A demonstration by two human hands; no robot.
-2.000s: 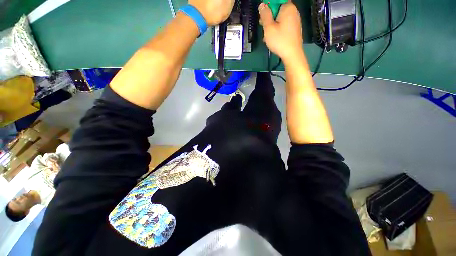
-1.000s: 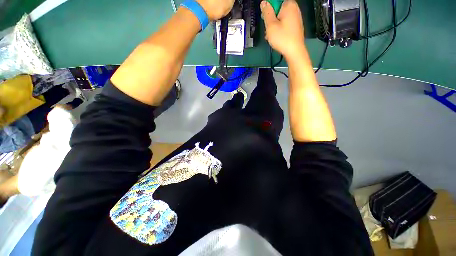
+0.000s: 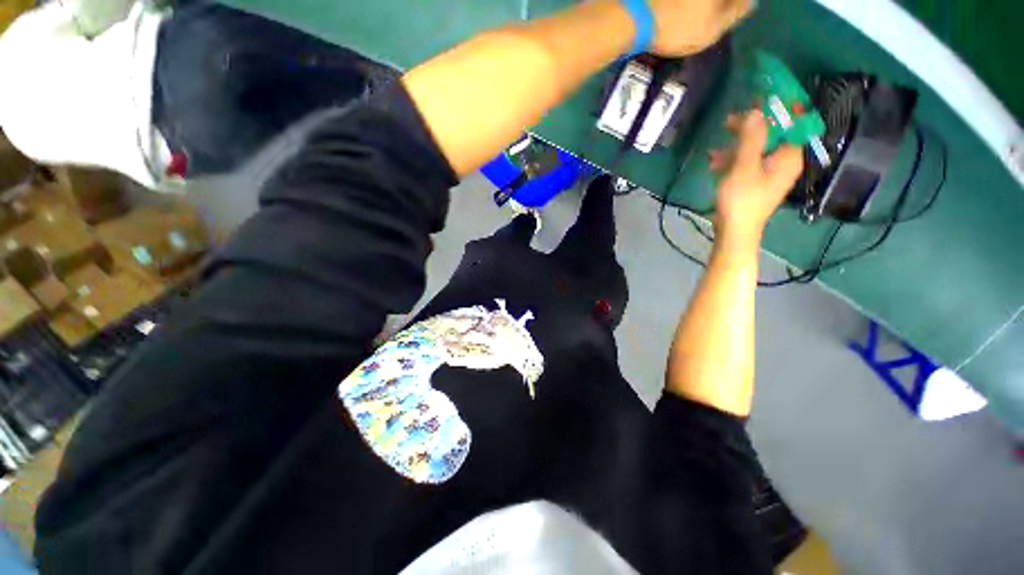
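Observation:
The black unit point(image 3: 698, 88) lies on the green bench, with two white label areas point(image 3: 660, 116) split by a dark strap. My left hand point(image 3: 691, 25), with a blue wristband, is at the top edge over the unit's far end; it is blurred, and whether it grips anything cannot be told. My right hand point(image 3: 758, 174) is right of the unit, around the green glue gun point(image 3: 786, 101), which is blurred. A second black fan unit point(image 3: 870, 152) lies just right of the gun, with black cords point(image 3: 831, 253) looping past the bench edge.
The green-topped bench point(image 3: 966, 281) curves across the top and right, with a white rail at the far side. A blue stool point(image 3: 539, 180) stands below the edge. A person's dark-clothed leg point(image 3: 253, 73) is at upper left. Cardboard cartons point(image 3: 124, 247) are at left. A blue frame point(image 3: 893, 365) is at right.
The view has turned, and the bench things now sit further right and tilted. The glue gun shows more fully, beside the second unit. The person at left is much closer in view.

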